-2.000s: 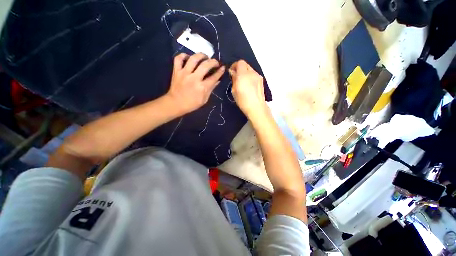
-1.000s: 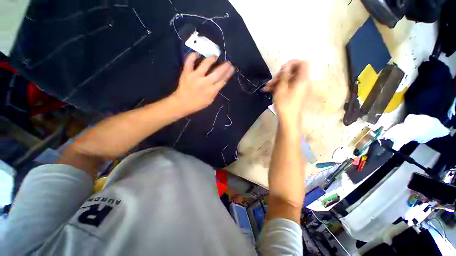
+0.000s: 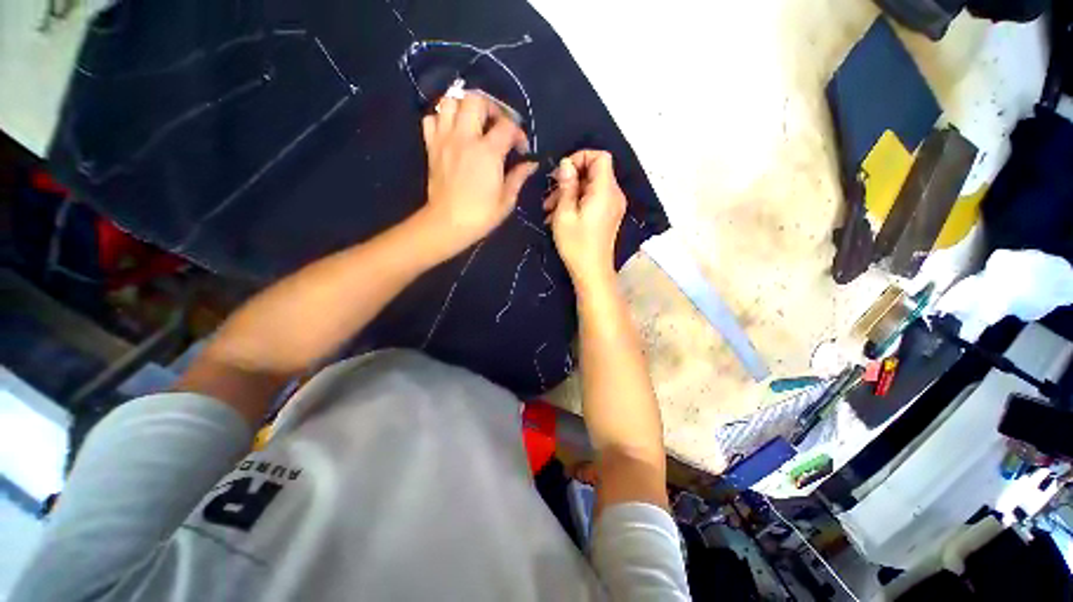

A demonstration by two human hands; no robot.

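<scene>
The dark garment panel (image 3: 271, 153) lies on the pale worktable, marked with white lines and basting thread (image 3: 532, 100). My left hand (image 3: 468, 165) lies flat on it, fingers spread over a white piece that shows only in part (image 3: 457, 89). My right hand (image 3: 586, 209) is just right of it, thumb and fingertips pinched together at the cloth. The needle between them is barely visible. A silvery-grey curved ruler (image 3: 720, 308) sticks out past the panel's right edge; whether it joins the white piece is hidden.
Right on the worktable (image 3: 706, 129) lie a dark blue piece (image 3: 882, 94), yellow cloth (image 3: 888, 171) and a brownish dark bar (image 3: 930, 200). Pens (image 3: 824, 400), a green item (image 3: 812, 470) and a red item (image 3: 886, 376) lie at lower right. A dark phone-like object (image 3: 1035, 421) is at the right edge.
My right hand swung out right, drawing thread, and is back beside my left hand. My left fingers moved up over the white piece, covering more of it. More ruler shows now.
</scene>
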